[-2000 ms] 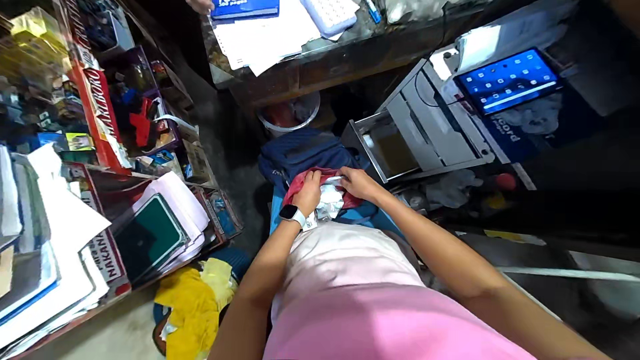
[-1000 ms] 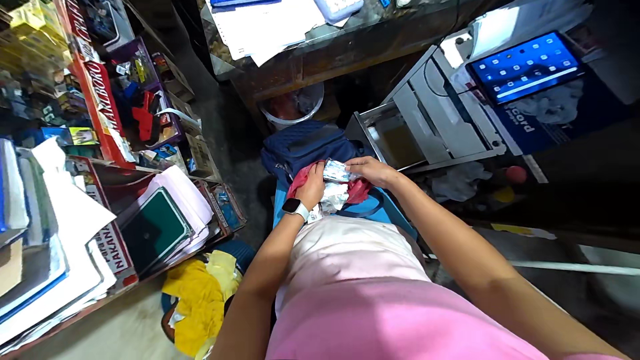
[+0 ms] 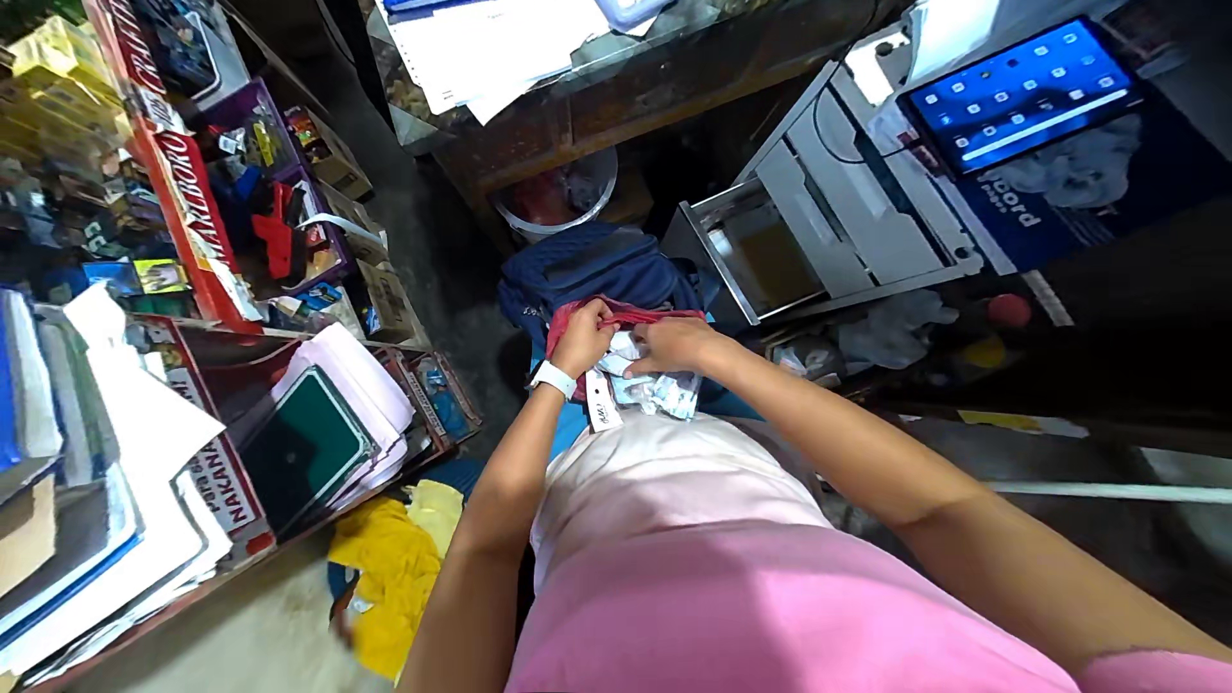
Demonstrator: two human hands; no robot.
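A red fabric pouch or bag point(image 3: 561, 327) lies at my lap, in front of a navy blue backpack point(image 3: 602, 269). My left hand point(image 3: 584, 339), with a white watch at the wrist, grips its left upper edge. My right hand point(image 3: 674, 346) is at the pouch's right side, its fingers on white papers and clear plastic packets point(image 3: 664, 393) at the opening. A white tag point(image 3: 603, 401) with writing hangs toward my shirt. The fingertips of my right hand are partly hidden among the packets.
A desk with papers point(image 3: 491, 58) stands ahead, a white bin point(image 3: 608, 192) below it. At right are a drawer cabinet with an open drawer point(image 3: 760, 252) and a tablet point(image 3: 1025, 96). Shelves with folders point(image 3: 106, 510) and goods fill the left. Yellow cloth point(image 3: 390, 577) lies at lower left.
My right hand has moved inward over the white packets. The white tag now hangs in plain sight below my left hand, and the packets lie nearer my shirt.
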